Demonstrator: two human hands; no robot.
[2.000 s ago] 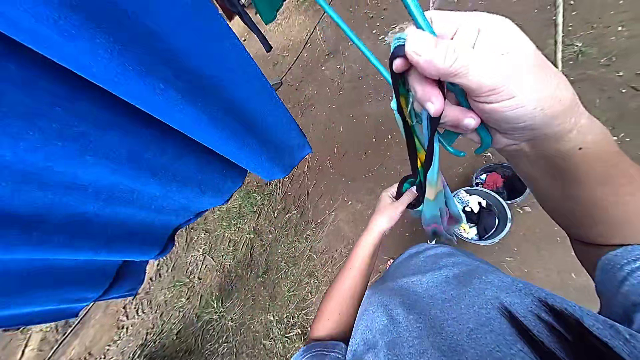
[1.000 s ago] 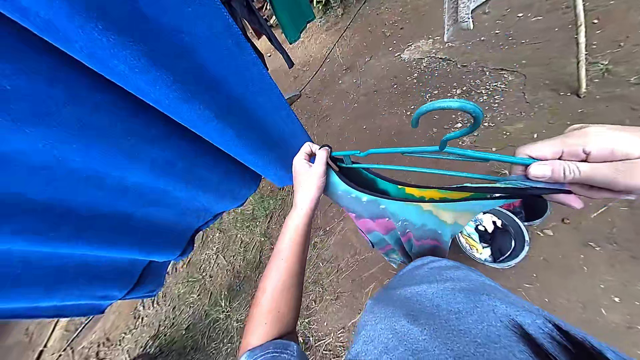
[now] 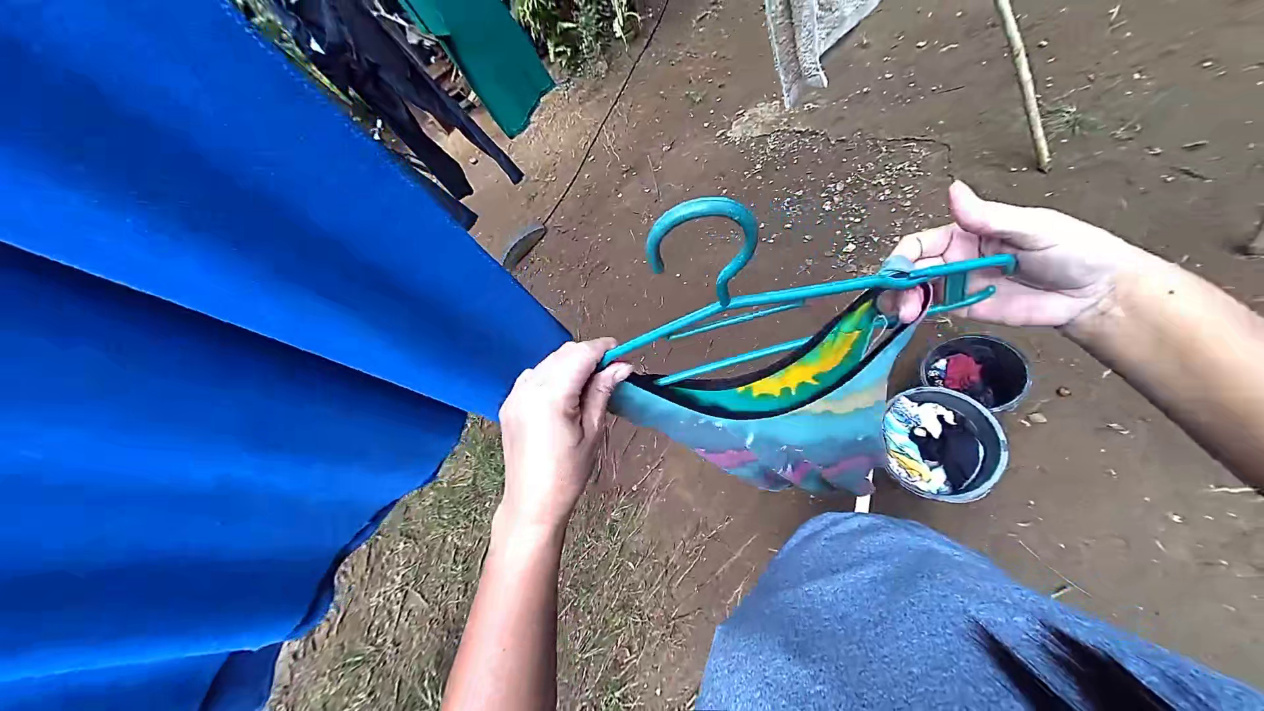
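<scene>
A teal plastic clothes hanger (image 3: 790, 294) spans the space between my hands, its hook upward. A multicoloured garment with black edging (image 3: 780, 434) hangs along it, with yellow and green on the inside. My left hand (image 3: 563, 415) pinches the hanger's left end together with the garment's edge. My right hand (image 3: 997, 262) is at the other end, its fingers at the garment's strap and edge around the hanger bar; the palm is partly spread and the thumb points up. Part of the right fingers is hidden by the hanger and the cloth.
A large blue cloth (image 3: 227, 346) hangs at the left. Two buckets with clothes stand on the ground at the right, a nearer one (image 3: 997, 459) and a farther one (image 3: 1022, 380). Dark and green clothes (image 3: 499, 69) hang at the upper left. A wooden pole (image 3: 1025, 89) stands upper right.
The garment hung bunched from my raised right hand at first; now it is stretched along the hanger. Since one second ago, my right hand has changed its hold at the hanger's right end.
</scene>
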